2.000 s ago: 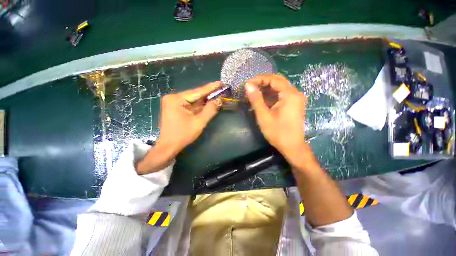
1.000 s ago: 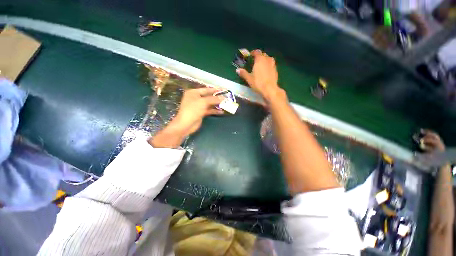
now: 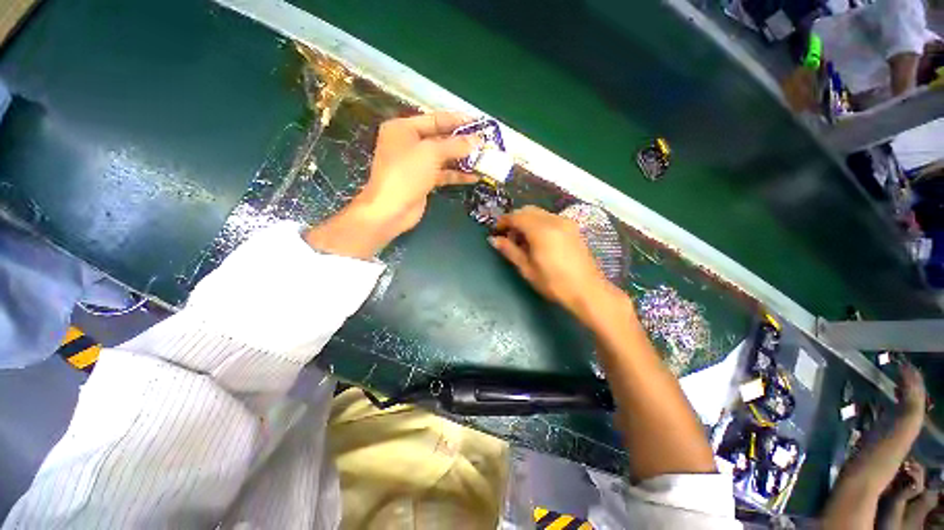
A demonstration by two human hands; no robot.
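Note:
My left hand (image 3: pixel 409 176) holds an electronic unit with a white block (image 3: pixel 493 163) and thin wires between its fingertips, above the bench beside the pale rail. A second dark round unit (image 3: pixel 488 204) is just below it, at the fingertips of my right hand (image 3: pixel 538 248). The right fingers are bent against its lower edge; whether they grip it is unclear. The black electric screwdriver (image 3: pixel 518 395) lies on the bench near the front edge, close to my right forearm.
The grey speckled disc (image 3: pixel 595 238) and loose screw pile (image 3: pixel 671 326) are right of my right hand. A white paper (image 3: pixel 712 387) and parts tray (image 3: pixel 802 440) with several units are further right. One unit (image 3: pixel 653 158) lies on the conveyor (image 3: pixel 580 114). Another person's arms (image 3: pixel 875 455) show at lower right.
My right hand reached over the rail to a unit on the belt, then came back to the bench beside my left hand. A second unit now shows there. The view has turned.

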